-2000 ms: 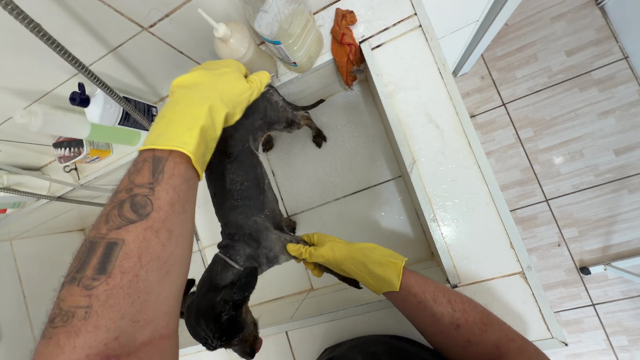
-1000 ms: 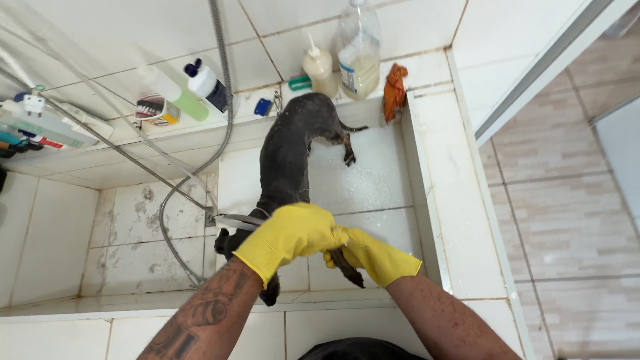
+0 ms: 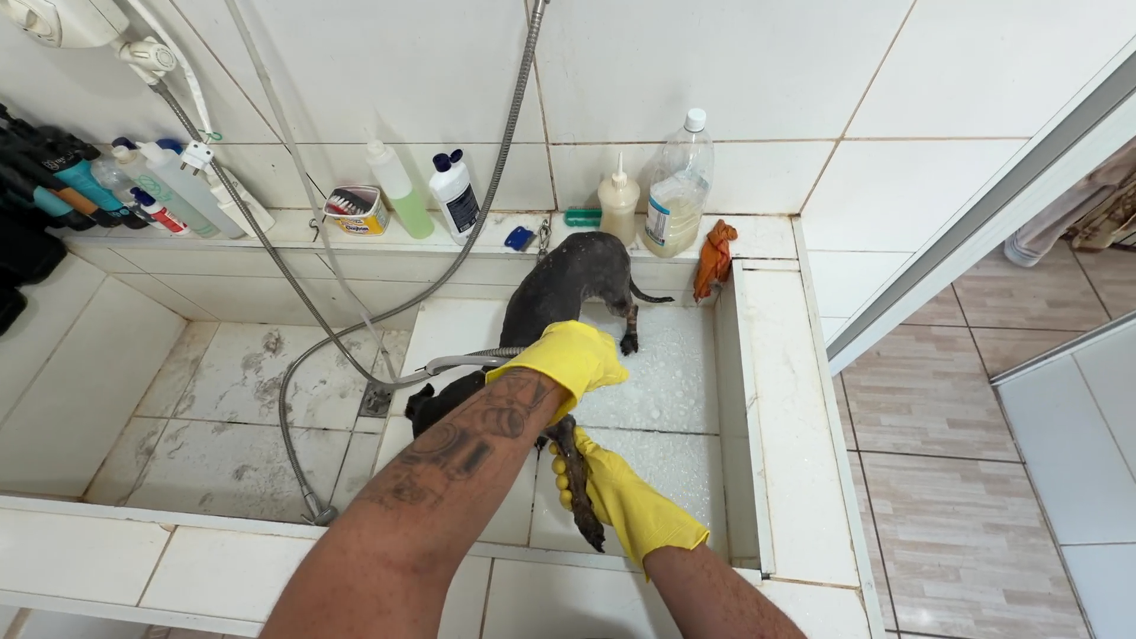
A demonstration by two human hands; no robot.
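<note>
A small wet black dog (image 3: 568, 282) stands in the tiled basin, rump toward the wall; its head is largely hidden behind my left forearm. My left hand (image 3: 577, 364), in a yellow rubber glove, is closed over the dog's front part. A flexible metal shower hose (image 3: 390, 382) runs in under that glove's cuff; the held end is hidden. Below it, my right hand (image 3: 595, 475), also gloved in yellow, grips the dog's front leg (image 3: 577, 488), whose paw sticks out toward me. Wet streaks and drops cover the basin floor (image 3: 661, 390) to the right.
Along the back ledge stand a green-liquid bottle (image 3: 404, 195), a white bottle (image 3: 456, 200), a squeeze bottle (image 3: 619, 202), a large clear bottle (image 3: 679, 191) and a tub (image 3: 355, 211). An orange cloth (image 3: 714, 257) hangs at the corner. The raised tiled rim (image 3: 799, 426) bounds the right side.
My left hand has moved from the dog's rump to its front part, and the hose now runs to it. My right hand still holds the front leg. The view has shifted and widened.
</note>
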